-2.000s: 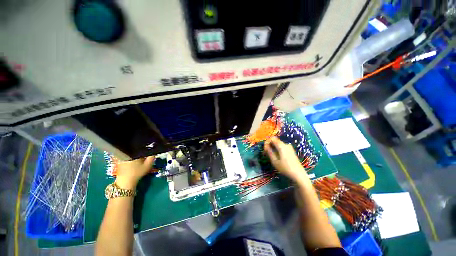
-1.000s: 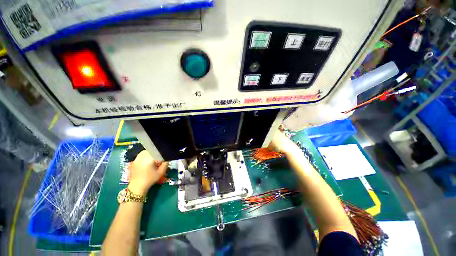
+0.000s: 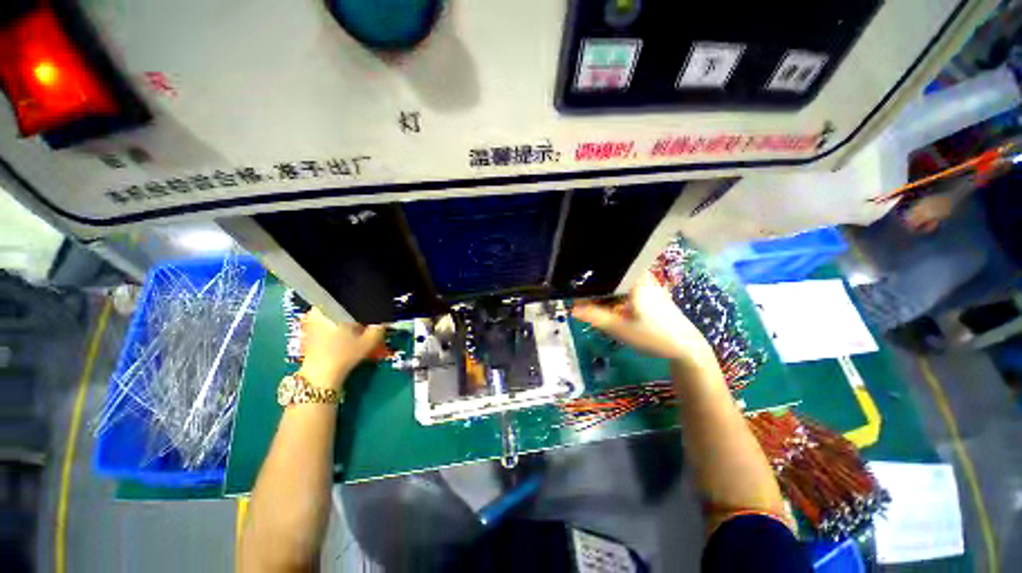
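Observation:
The dark crimping tooling (image 3: 499, 353) stands in a pale base plate (image 3: 448, 412) under the machine head. My left hand (image 3: 336, 345) is at its left, fingertips by small red wire ends; its grip is unclear. My right hand (image 3: 644, 322) is at its right, fingers pointing to the tooling; whether it holds a lead cannot be told. Loose red and black wire leads (image 3: 616, 403) lie on the green mat below my right hand. More leads with white tips (image 3: 706, 302) lie behind it.
The cream machine housing (image 3: 482, 106) is overhead. A blue bin (image 3: 112, 448) with white-grey strands is at left. A red-brown lead bundle (image 3: 813, 470), paper sheets (image 3: 809, 321) and a blue bin (image 3: 790, 255) are at right. A silver rod (image 3: 508, 437) points towards me. A person's hand (image 3: 928, 210) shows at far right.
My right hand has moved from the leads behind, at the right, to beside the tooling. My left hand stays at the tooling's left side. The camera view has shifted, with the machine housing larger overhead.

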